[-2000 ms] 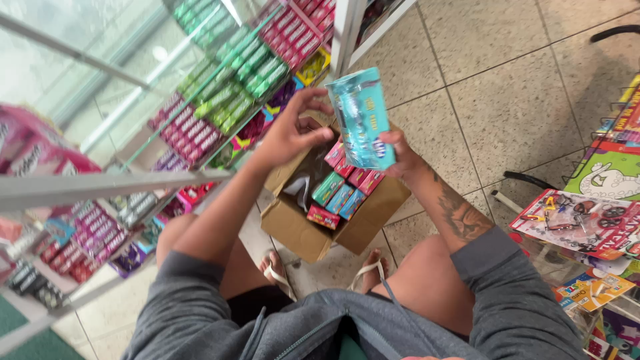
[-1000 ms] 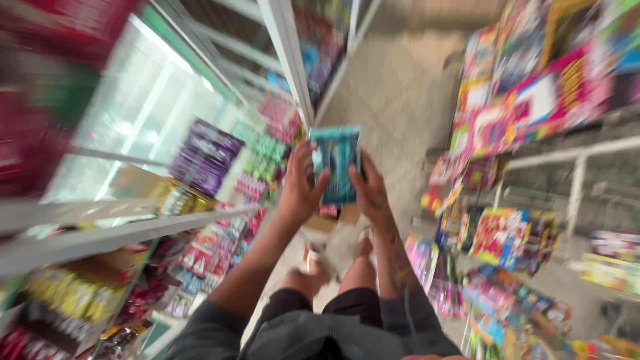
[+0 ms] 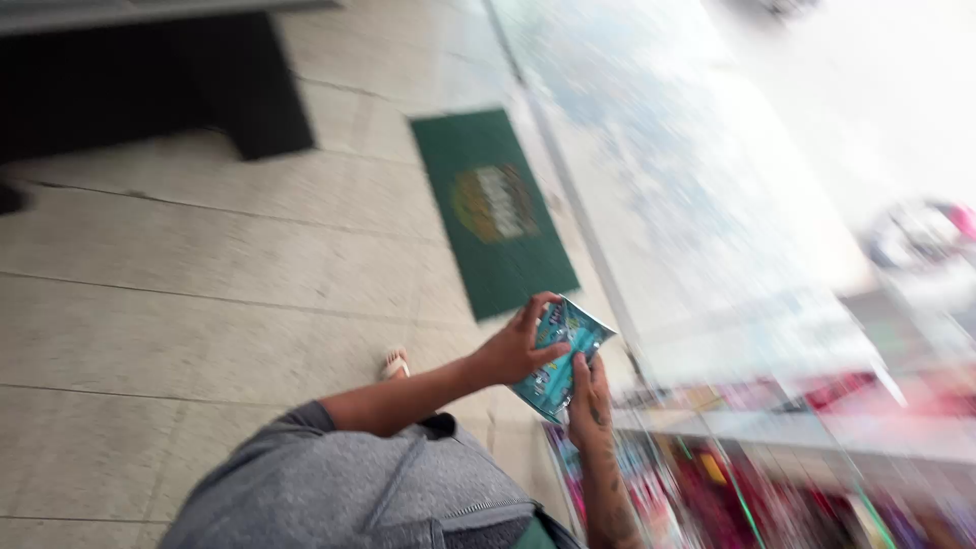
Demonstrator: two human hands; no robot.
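Observation:
Both my hands hold one teal, shiny plastic packet (image 3: 555, 366) in front of me, to the right of my body. My left hand (image 3: 522, 347) grips its upper left side, with the thumb lying across the printed face. On the lower right edge is my right hand (image 3: 591, 396), its thumb pressed on the packet; tattoos show on that forearm. The packet bears writing and looks flat and wrinkled. Some fingers are hidden behind it.
A green doormat (image 3: 496, 213) with a printed emblem lies on the tiled floor (image 3: 229, 320). A dark piece of furniture (image 3: 252, 84) stands at upper left. Glass panels rise at right, above blurred shelves (image 3: 732, 442) of colourful packaged goods. My sandalled foot (image 3: 396, 364) shows below.
The view has swung strongly from the shelves and open carton towards the doormat. The teal packet stays in my hands; two seconds ago my left hand was off it, fingers apart.

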